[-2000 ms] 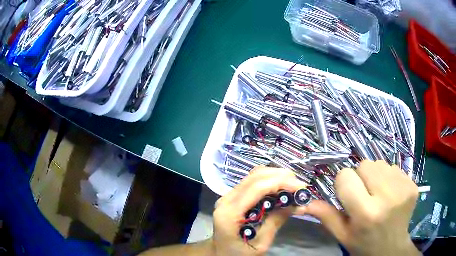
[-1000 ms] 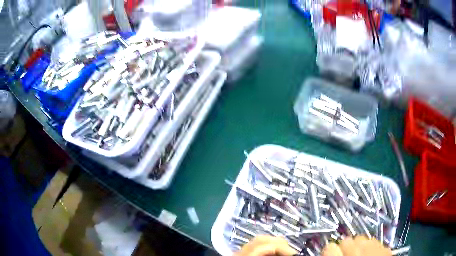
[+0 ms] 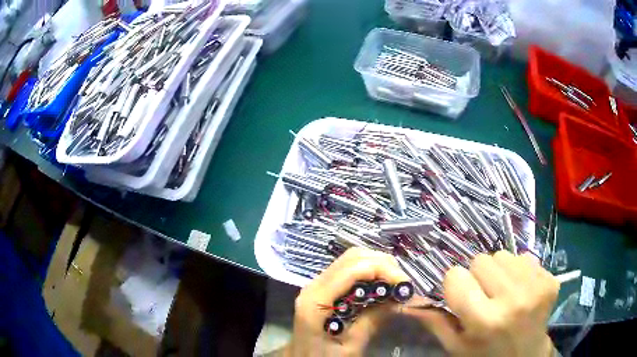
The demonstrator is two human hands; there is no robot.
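My left hand, at the bottom centre, is closed around several micro motors, their dark round end caps and thin red wires facing me. My right hand is beside it, a fist with the thumb side towards the motors. A pale rod end sticks out of the fist's far right side; the rest of this pen-like tool is hidden. Thin wire shows between the hands. The white tray behind them is heaped with silver motors.
Stacked white trays full of motors stand at left, beside a blue bag. A clear plastic box with slim silver pieces is behind the main tray. Red parts bins and a thin tool are at right. Paper scraps lie near the bench edge.
The view tilted up and came back down; both hands, mostly cut off by the lower edge one second ago, show again. Compared with two seconds ago, the tray sits further left in view.
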